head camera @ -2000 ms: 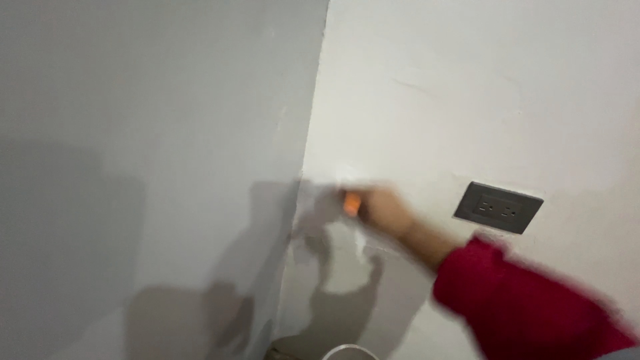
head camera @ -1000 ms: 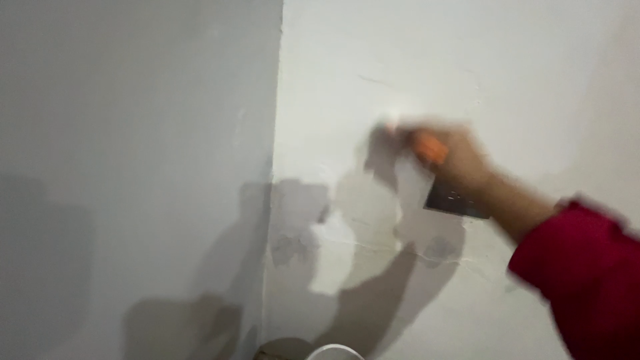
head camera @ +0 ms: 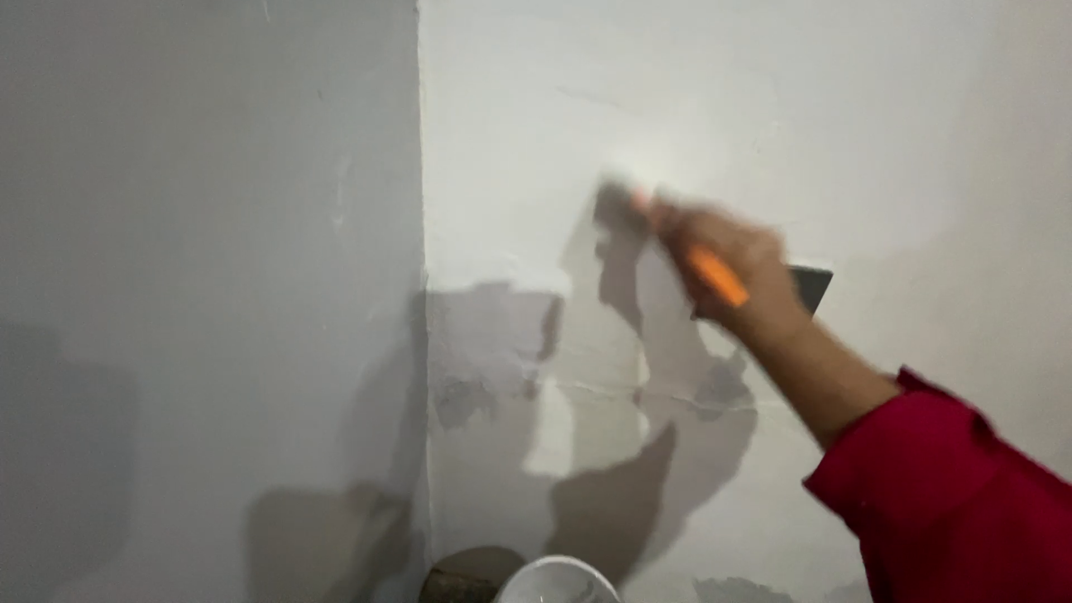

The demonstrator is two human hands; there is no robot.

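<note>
My right hand (head camera: pixel 737 260) is closed around the orange handle (head camera: pixel 718 275) of a hand tool, probably a putty knife or brush; motion blur hides its exact kind. The tool's dark, blurred head (head camera: pixel 620 201) is against or very near the white wall (head camera: pixel 519 151). Beneath it the wall shows uneven patches and a horizontal crack-like line (head camera: pixel 603 391). My left hand is out of the frame.
A dark outlet plate (head camera: pixel 811 287) is partly hidden behind my right wrist. At the left a grey wall (head camera: pixel 209 209) meets the white one in a corner. A white round container (head camera: pixel 559 569) stands at the bottom edge beside a dark object (head camera: pixel 459 586). Shadows cross both walls.
My right hand has moved away from the corner along the white wall with the orange-handled tool, and now partly covers the outlet plate that was fully visible two seconds ago.
</note>
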